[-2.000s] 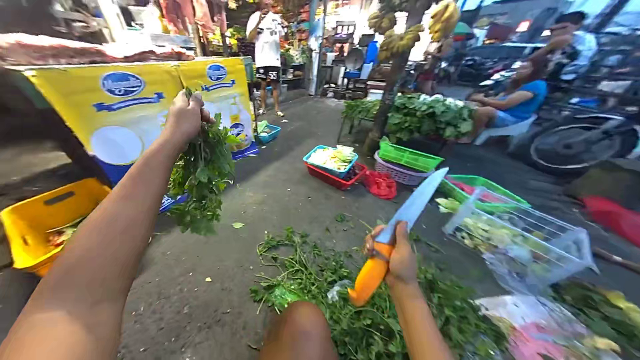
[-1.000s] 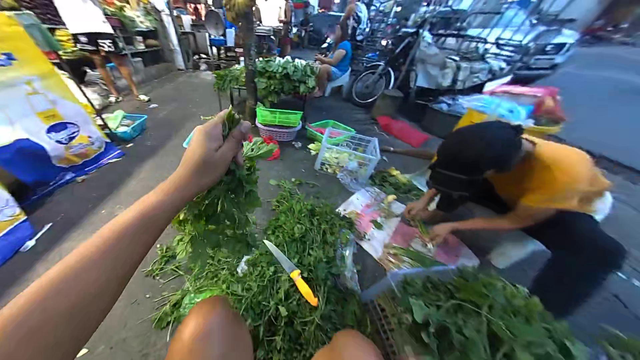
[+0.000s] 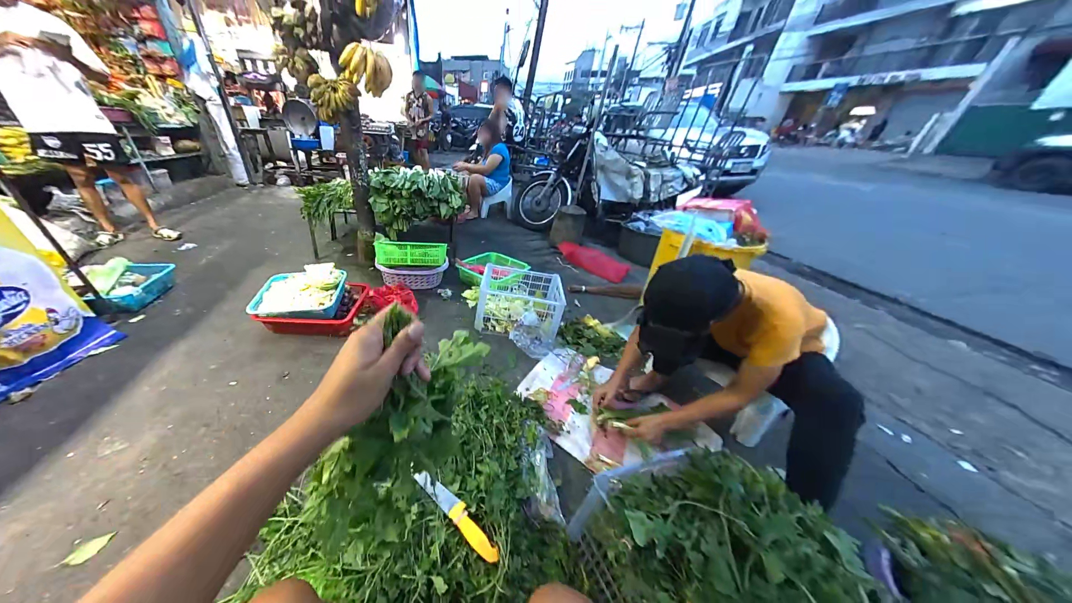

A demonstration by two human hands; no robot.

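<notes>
My left hand is closed around the stems of a bunch of leafy greens, which hangs down over a pile of loose greens on the ground. On that pile, just below the bunch, lies a knife with a yellow handle, its blade pointing up and left. My right hand is out of view. Between the pile and the lower right corner, a plastic crate is heaped with more greens.
A co-worker in a yellow shirt sits at the right, handling greens over a spread sheet. Ahead are a white crate, a green basket and a red tray under a blue one. A blue basket sits at the left.
The knife, in my right hand two seconds ago, now lies on the greens, and that hand has left view. My left hand still holds its bunch. The view has swung right.
</notes>
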